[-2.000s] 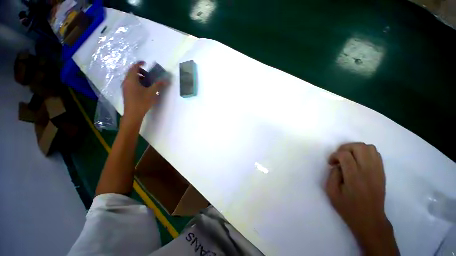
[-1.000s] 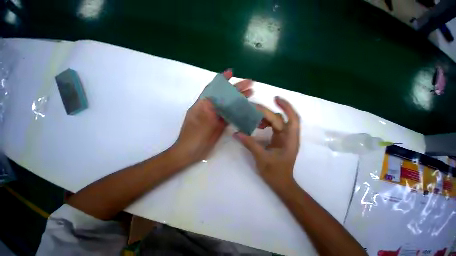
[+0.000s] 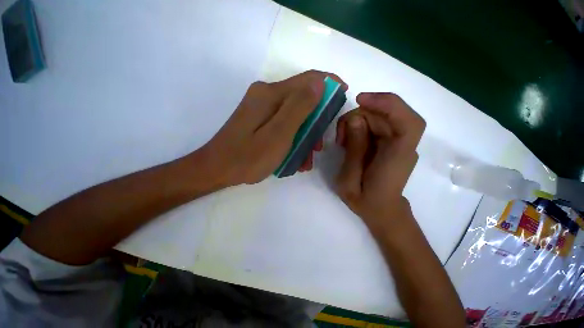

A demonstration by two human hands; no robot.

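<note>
My left hand is bare and shut on a sanding block, holding it on edge above the white bench, with a teal layer and a dark grey side showing. My right hand is just right of the block, with its fingers curled in and thumb against them. Whether a tiny piece is between its fingertips cannot be seen. A second sanding block lies on the bench at the upper left.
The white bench runs across the view. A translucent squeeze bottle lies on its side at the right, beside printed sheets under shiny film. The glossy green conveyor belt is beyond the bench.
The view has shifted, first from the bench's left end to the right. My left hand has turned its block from flat face to edge. My right hand has come off the block and its fingers have curled.
</note>
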